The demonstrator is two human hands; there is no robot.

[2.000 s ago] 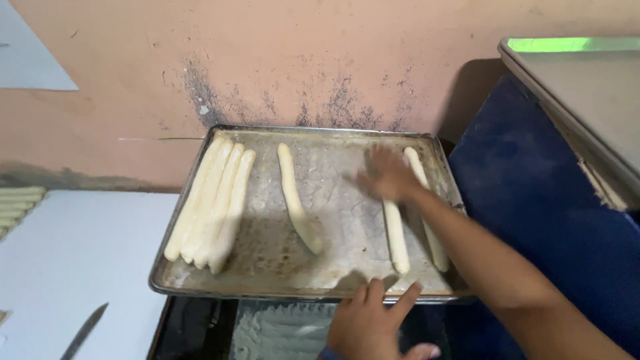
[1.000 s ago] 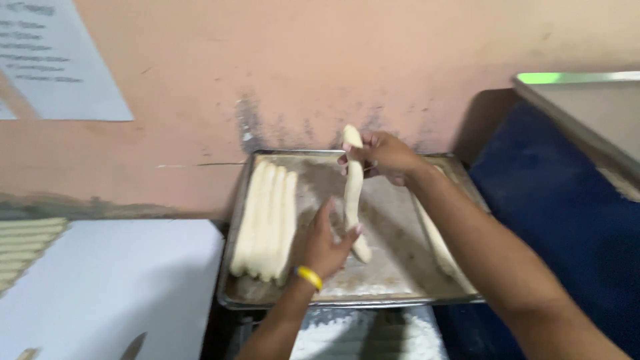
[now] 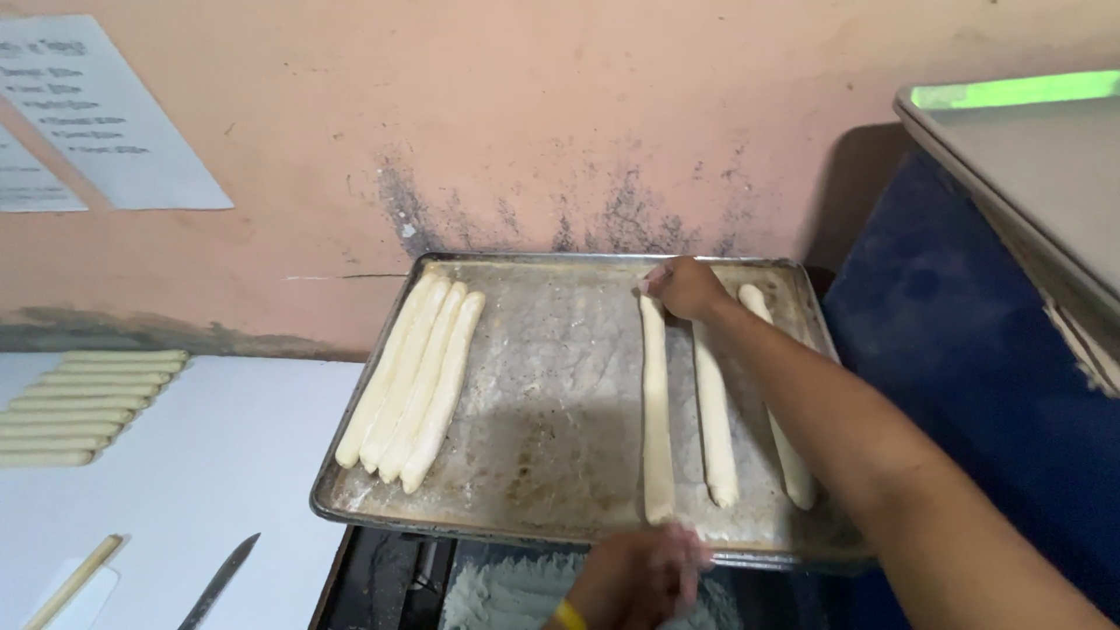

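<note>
A worn metal baking tray [image 3: 560, 398] holds several dough sticks [image 3: 411, 385] side by side at its left. Toward its right lie three separate dough strips. My right hand [image 3: 687, 287] pinches the far end of the leftmost of these, a long dough strip [image 3: 656, 411]. At its near end, over the tray's front rim, is my left hand [image 3: 643, 569], slightly blurred, with a yellow band at the wrist; its fingertips are at the dough. Another dough strip [image 3: 717, 429] lies just to the right, and a further dough strip [image 3: 792, 455] is partly hidden behind my right forearm.
On the white table [image 3: 236, 437] at left are a row of dough sticks [image 3: 79, 407], a knife blade [image 3: 219, 582] and a thin stick [image 3: 74, 582]. Below the tray is a container of pale paste [image 3: 516, 591]. Another tray [image 3: 1050, 166] sits at upper right above a blue surface [image 3: 919, 262].
The dough strip held up above the tray one second ago now lies straight on it, left of two others. My hands have moved apart to its two ends.
</note>
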